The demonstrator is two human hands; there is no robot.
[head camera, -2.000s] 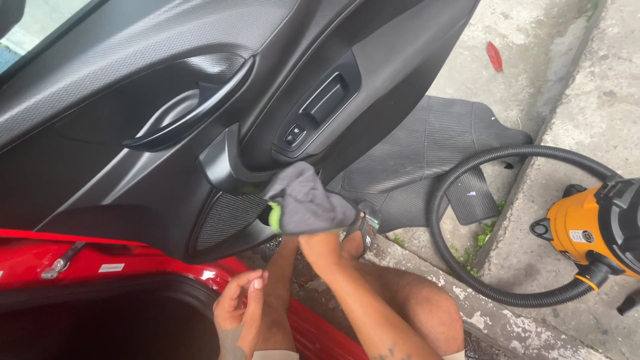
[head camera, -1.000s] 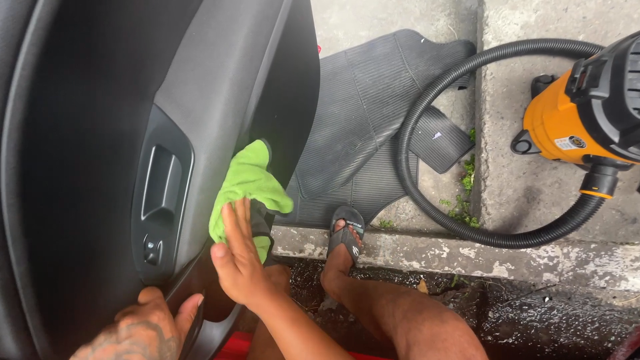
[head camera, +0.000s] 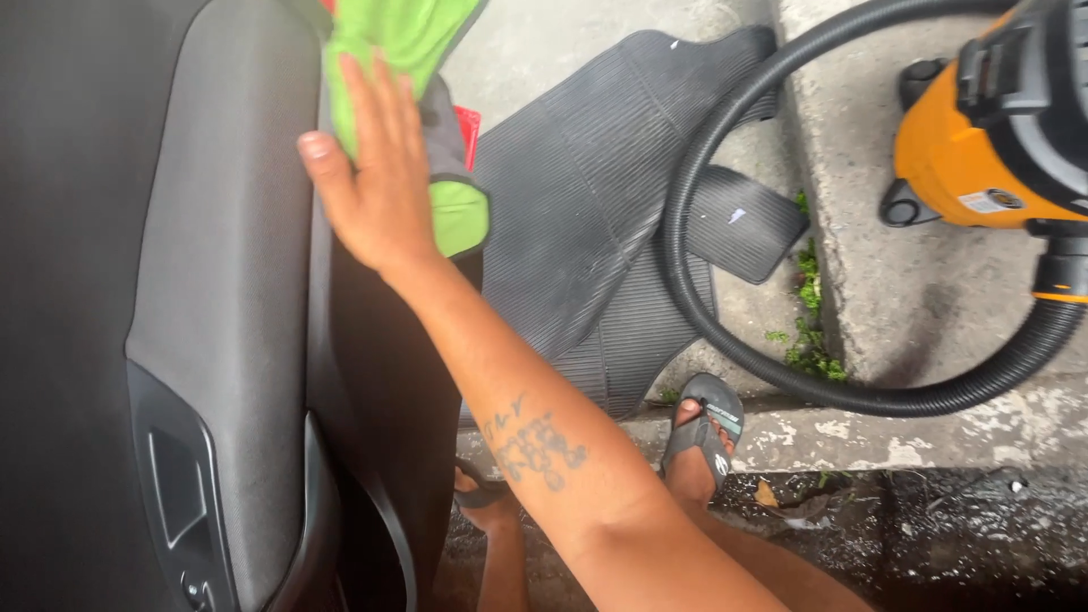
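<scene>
My right hand [head camera: 378, 170] lies over a green and grey cloth [head camera: 459, 217] at the top left of centre, with its fingers stretched out and its thumb spread towards the door panel. The cloth is at the outer edge of the dark car door [head camera: 229, 204]. Lower on the door's inner panel is a black pull recess with a switch [head camera: 183, 501]. My tattooed right forearm crosses the middle of the view. My left hand is out of the frame.
Ribbed rubber floor mats [head camera: 578, 178] lie on the concrete right of the door. A black vacuum hose [head camera: 680, 229] loops over them to an orange and black vacuum cleaner [head camera: 977, 144] on a concrete step. My sandalled feet stand by the wet kerb [head camera: 833, 442].
Since the frame a second ago, my right hand and the cloth have moved up along the door edge. My left hand, then at the pull recess, has left the view. The view has shifted closer to the door.
</scene>
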